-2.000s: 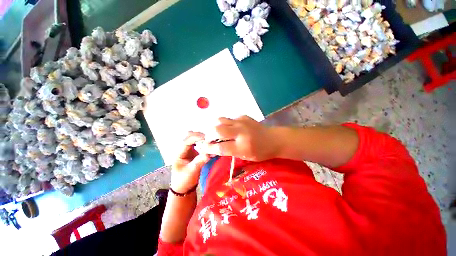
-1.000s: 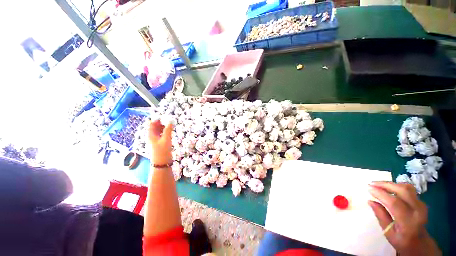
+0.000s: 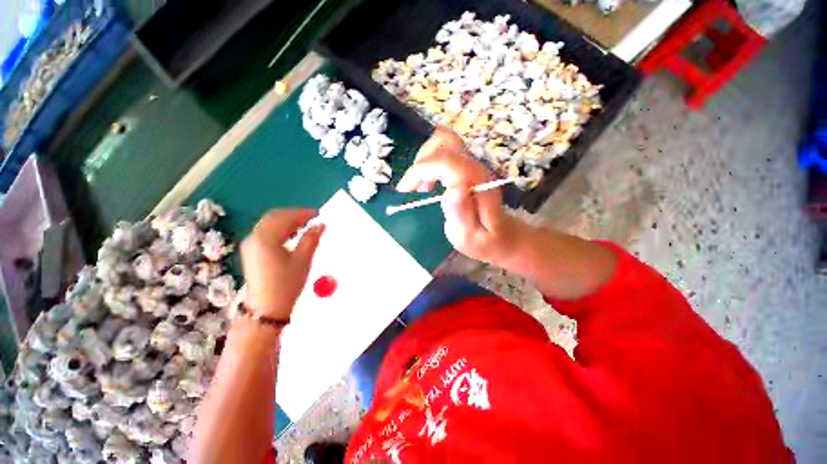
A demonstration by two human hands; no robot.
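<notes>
A white sheet (image 3: 349, 317) lies on the green table with a round red spot (image 3: 325, 286) on it. My left hand (image 3: 277, 258) is over the sheet's upper left part, thumb and fingers near each other; whether a small whitish piece is between them I cannot tell. My right hand (image 3: 462, 195) holds a thin pale stick (image 3: 422, 203) with a thicker tip, its thumb and index finger reaching out beside the tray. A small cluster of whitish ruffled ornaments (image 3: 343, 113) lies beyond the sheet. A large pile of grey-white ornaments (image 3: 136, 335) lies left of my left hand.
A black tray (image 3: 626, 80) of small white and yellow-orange pieces is right of the cluster. A dark tray (image 3: 204, 32), a blue tray (image 3: 95, 63) and a mauve bin (image 3: 32, 236) are across at the left. A red stool (image 3: 703, 50) stands at the upper right.
The view has swung back right from the large pile. My left hand has moved from the pile to over the sheet. My right hand has moved off the sheet towards the black tray, still holding the stick.
</notes>
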